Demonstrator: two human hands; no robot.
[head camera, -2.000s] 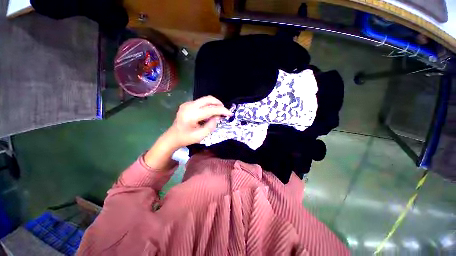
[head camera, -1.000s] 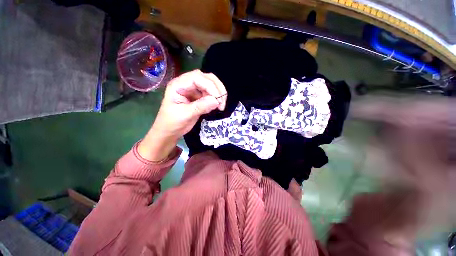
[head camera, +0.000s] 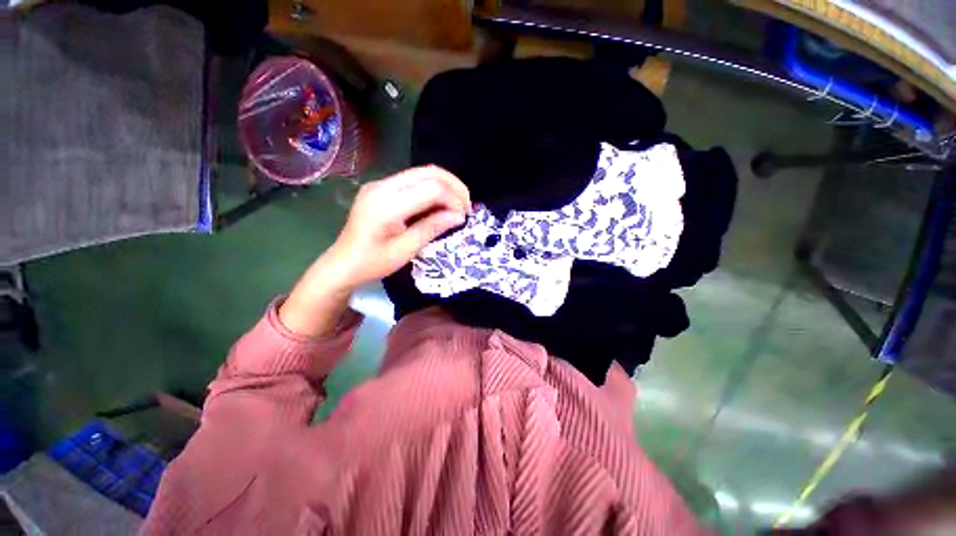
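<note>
The white lace collar with dark pattern (head camera: 629, 215) lies on the black garment (head camera: 524, 126), bunched over my lap. Two small black buttons, one (head camera: 493, 240) left of the other (head camera: 519, 251), show near the collar's middle. My left hand (head camera: 404, 225) is at the collar's left end, thumb and fingers pinched together beside its upper edge. The thin needle seen there a second ago is too small to make out now. My right hand is out of view; only a blurred dark pink patch, likely sleeve, shows at the lower right corner.
A pink mesh basket (head camera: 288, 120) with a clear liner stands on the floor at left, beside a grey fabric bin (head camera: 100, 136). The table with yellow tape measure (head camera: 891, 47) crosses the upper right. A blue crate (head camera: 110, 461) is at lower left.
My left hand was raised left of the collar with the needle; it has come down against the collar's edge. The blurred right sleeve has moved down, mostly out of view. The view shifted slightly.
</note>
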